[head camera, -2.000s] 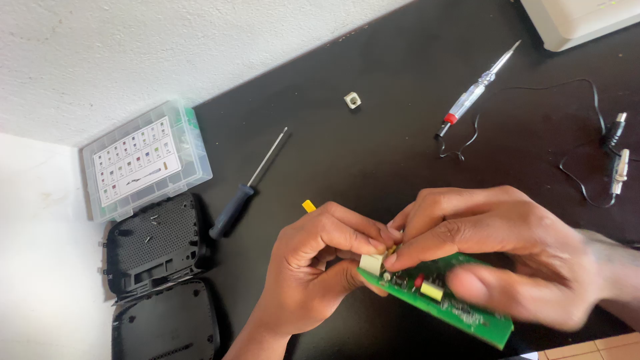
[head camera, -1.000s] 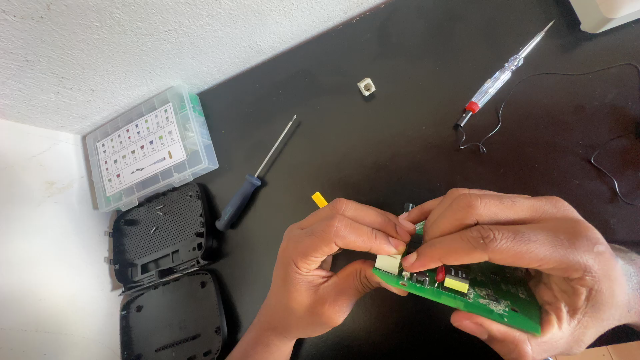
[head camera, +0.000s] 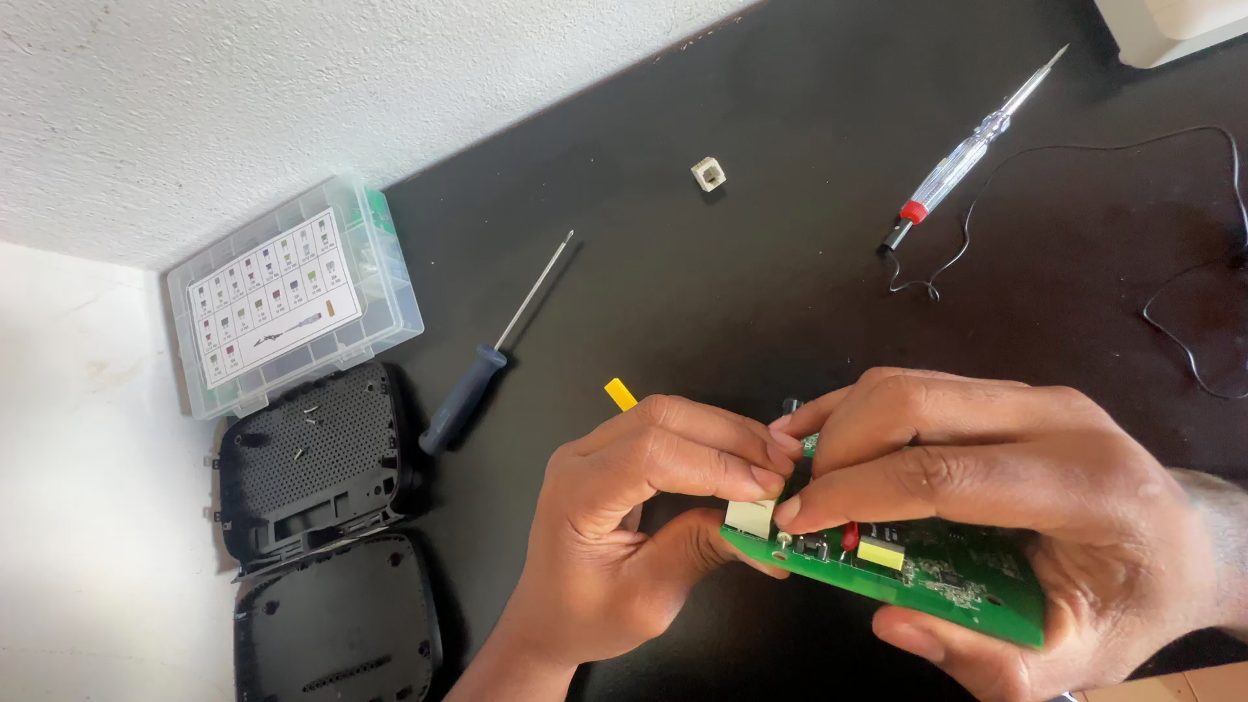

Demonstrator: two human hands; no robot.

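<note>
A green printed circuit board (head camera: 936, 585) is held tilted between both hands above the dark table. My left hand (head camera: 643, 526) grips its left end, with fingertips on a cream connector block (head camera: 751, 517) at the corner and the thumb under the board's edge. My right hand (head camera: 994, 487) holds the right end, its thumb at the lower edge and its index fingertip beside the cream connector. A yellow component (head camera: 880, 554) and a red one (head camera: 850, 535) stand on the board. Behind my left hand a yellow strip (head camera: 620, 394) sticks out; what it belongs to is hidden.
At left lie a clear compartment case (head camera: 390, 283) and two black plastic housing halves (head camera: 312, 468), one with small screws. A dark-handled screwdriver (head camera: 468, 395) lies beside them. Farther back are a small cream connector (head camera: 709, 175), a clear test screwdriver (head camera: 960, 166) with a wire, and a pale box (head camera: 1160, 39).
Two seconds ago my right hand was blurred, its thumb over the board's face; the thumb is now at the lower edge. My left hand keeps its grip at the cream connector.
</note>
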